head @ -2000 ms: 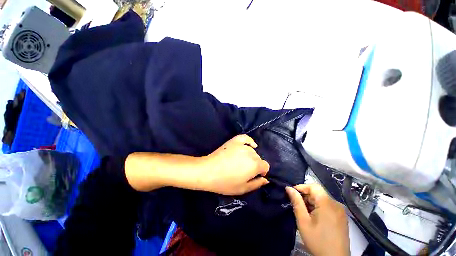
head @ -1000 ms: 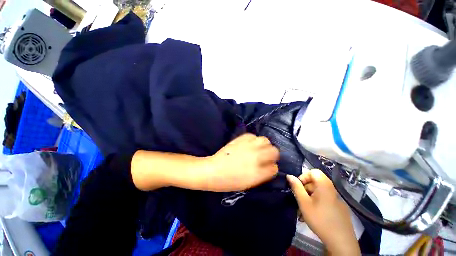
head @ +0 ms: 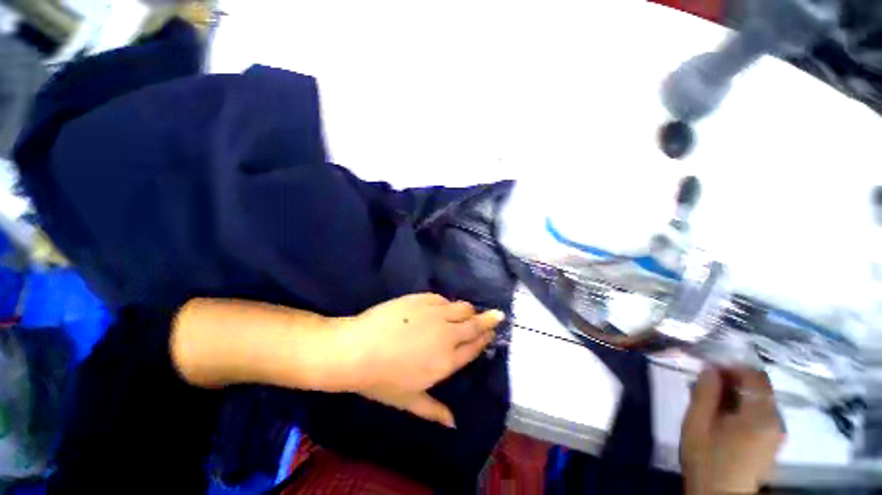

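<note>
Dark navy trousers (head: 276, 193) lie bunched across the left and middle of the table and over its front edge. My left hand (head: 416, 348) rests on the cloth, palm down, thumb spread, gripping nothing visible. A long narrow dark strip (head: 631, 406) runs from the machine head down over the front edge, to the left of my right hand. My right hand (head: 735, 425) is blurred at the lower right, fingers curled, beside the machine's metal parts. Whether it holds anything cannot be told. The needle area is too blurred to make out.
The white sewing machine head (head: 600, 218) with a blue stripe stands at the right, blurred. The white table (head: 464, 87) has its front edge below the hands. Blue plastic crates (head: 68, 305) are at the left. Red checked cloth (head: 363, 474) shows at the bottom.
My right hand has let go of the cloth and moved right. My left hand has flattened and opened on the trousers. The view has shifted right, and more of the dark strip shows.
</note>
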